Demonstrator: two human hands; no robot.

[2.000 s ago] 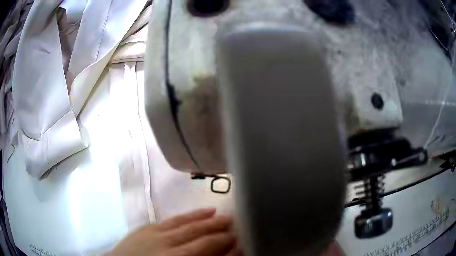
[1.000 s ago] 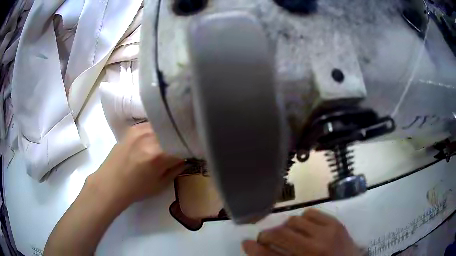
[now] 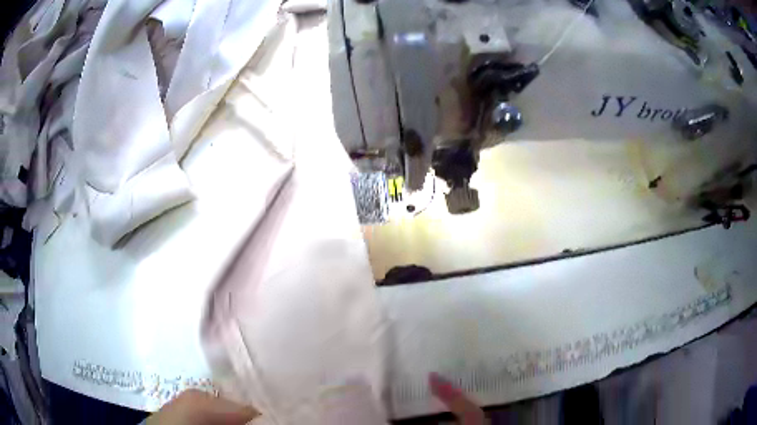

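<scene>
A pale pinkish fabric panel [image 3: 307, 307] lies folded from beside the needle area down over the table's front edge. Its right edge runs along the left of the shiny needle plate [image 3: 368, 195]. My left hand [image 3: 203, 408] is at the bottom, cut off by the picture's edge, with its fingertips under the panel's lower left edge. My right hand [image 3: 456, 404] shows only as blurred fingers to the right of the panel; the rest is out of the picture. The white machine head [image 3: 573, 104] stands above, with a dark knurled knob [image 3: 461, 197] below it.
A loose heap of off-white cut pieces [image 3: 124, 141] lies at the left. The white table [image 3: 91, 307] has a printed ruler [image 3: 614, 336] along its front edge. A dark gap edges the tan bed [image 3: 531, 207]. A white thread runs at the upper right.
The view has shifted, showing the needle area and lettering. Both hands have moved down to the front edge. The panel now stretches toward the wearer, covering the left part of the bed.
</scene>
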